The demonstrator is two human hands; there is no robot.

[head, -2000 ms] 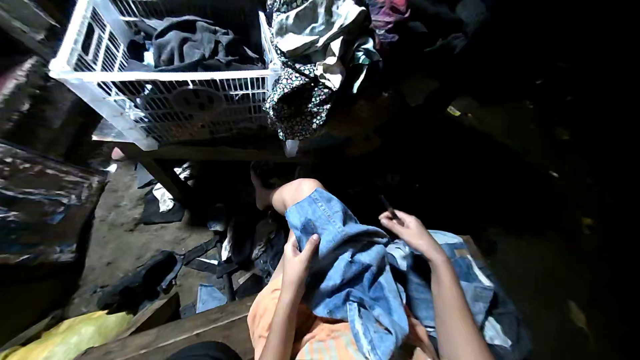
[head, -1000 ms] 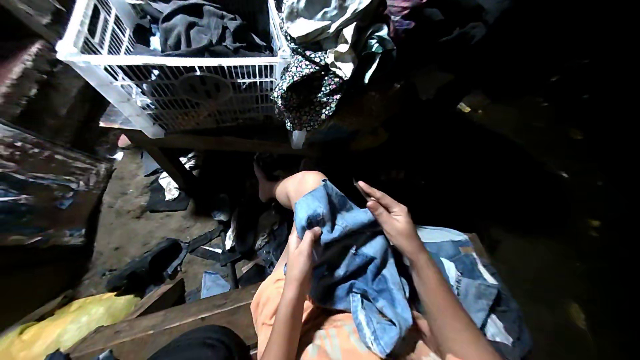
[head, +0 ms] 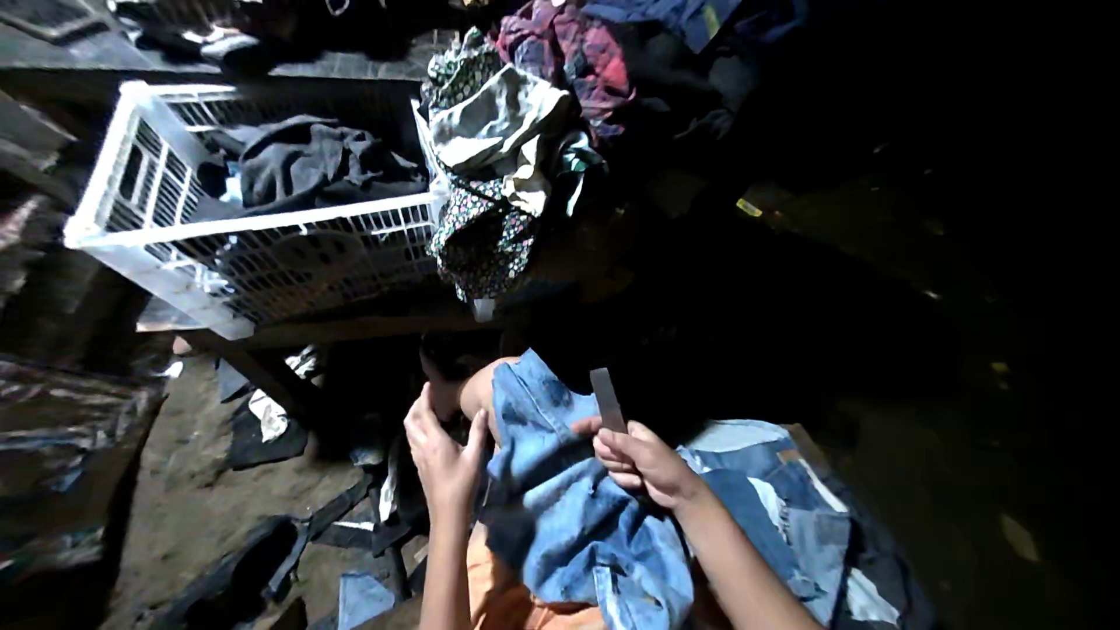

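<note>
A piece of blue denim clothing (head: 569, 499) lies draped over my knee and lap, on top of orange cloth (head: 499, 586). My right hand (head: 643, 459) grips a flat, narrow blade-like tool (head: 607, 401) that points up and away from me, above the denim. At the left edge of the denim, by the bare knee, my left hand (head: 446, 446) is raised with its fingers apart and nothing in it. More folded denim pieces (head: 770, 499) lie to the right, partly behind my right forearm.
A white plastic crate (head: 262, 223) with dark cloth inside stands on a wooden bench (head: 350, 329) ahead. Floral and pale garments (head: 499, 175) hang at its right side, near reddish cloth (head: 569, 61). Fabric scraps (head: 363, 599) litter the dirt floor at left. The right side is very dark.
My left hand, earlier holding the denim, has let go and moved left of it. The blade-like tool in my right hand now shows its flat side. The view has shifted, showing more beyond the crate.
</note>
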